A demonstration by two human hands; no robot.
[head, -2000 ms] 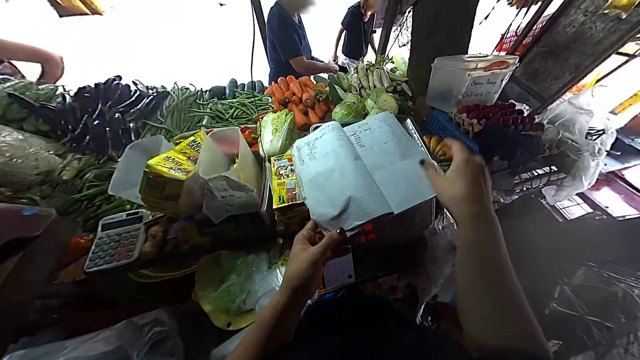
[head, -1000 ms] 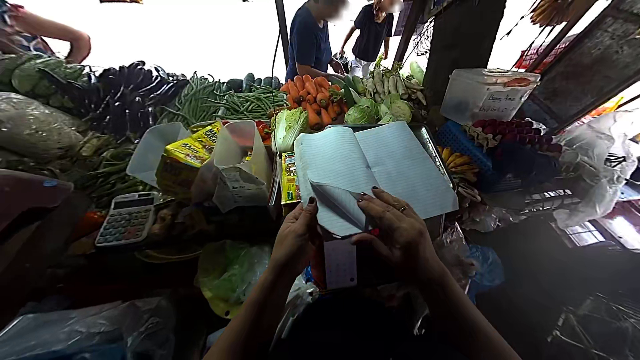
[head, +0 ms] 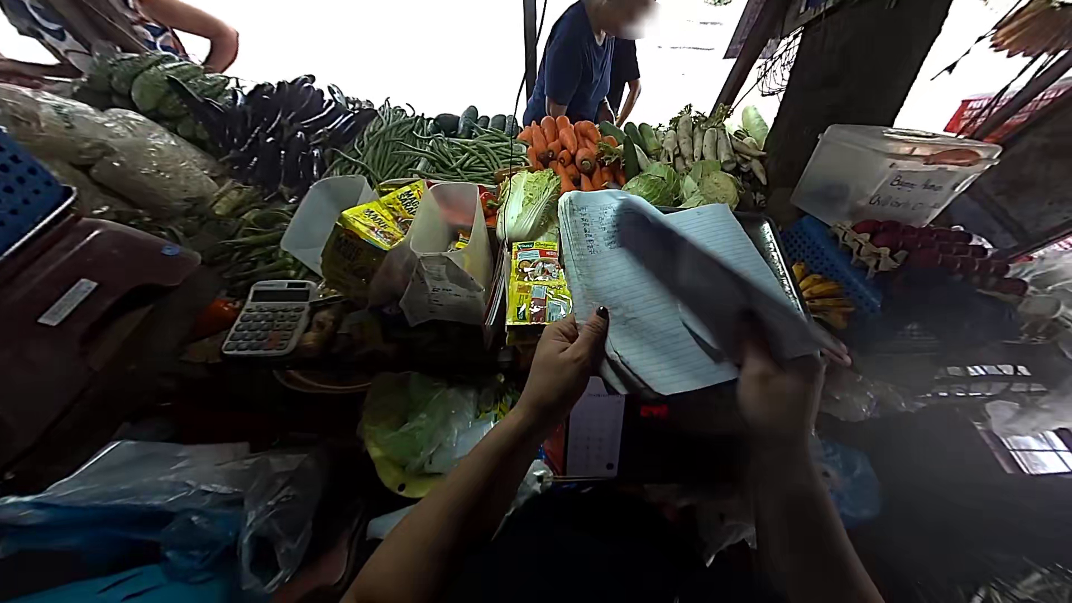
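An open lined notebook with handwriting on its left page lies over a metal tray on a scale. My left hand pinches the notebook's lower left edge, thumb on top. My right hand, blurred by motion, grips a lifted, blurred page at the lower right. Left of the notebook are yellow seasoning packets and a napa cabbage. A grey calculator rests farther left.
Plastic containers stand left of the notebook. Behind are carrots, green beans and eggplants. A clear lidded box and a blue basket are at right. Plastic bags lie lower left. People stand beyond the produce.
My right hand has moved right from the notebook's lower middle, where it was beside my left hand, and a page is now raised. Handwriting shows on the left page, which looked blank one second ago.
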